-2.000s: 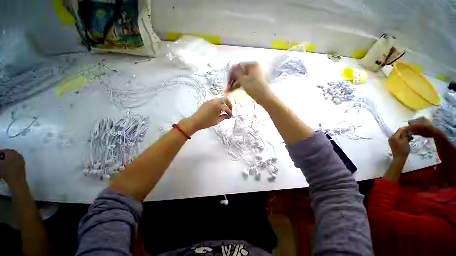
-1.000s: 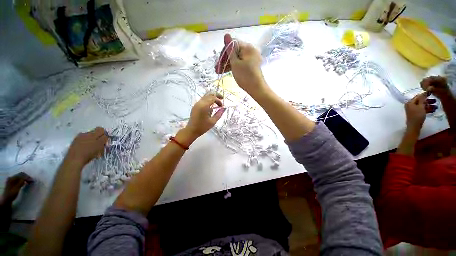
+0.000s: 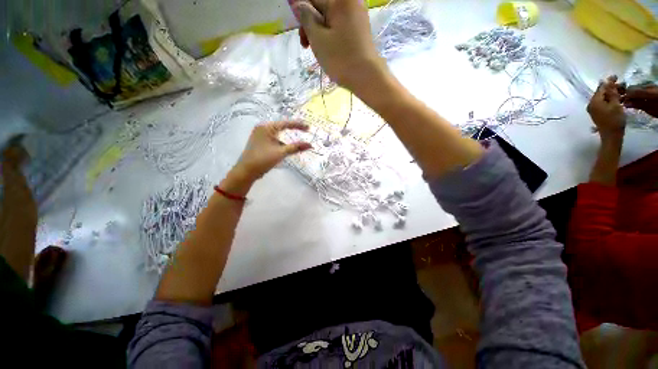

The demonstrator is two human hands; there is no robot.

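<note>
My right hand (image 3: 338,43) is raised at the top edge of the picture, its fingertips partly cut off. It is closed on thin cords, which hang below it with small white end pieces (image 3: 345,131) over the yellow sheet (image 3: 330,107). My left hand (image 3: 268,150), with a red band at the wrist, is lower and to the left. Its thumb and fingers are apart and I see nothing in it. A loose pile of white cords with white end pieces (image 3: 350,173) lies below and right of my left hand.
A compact cord bundle (image 3: 169,220) lies left, beside my left forearm. A long cord swath (image 3: 177,148) lies behind it. A black phone (image 3: 518,160) lies right under cords. Small grey-white parts (image 3: 494,49) lie near a yellow cup (image 3: 516,14). Neighbours' hands (image 3: 607,108) are at both sides.
My right hand has risen away from my left hand, pulling the cords up. My left hand has moved left and opened. The neighbour's hand has left the compact bundle. The view has shifted.
</note>
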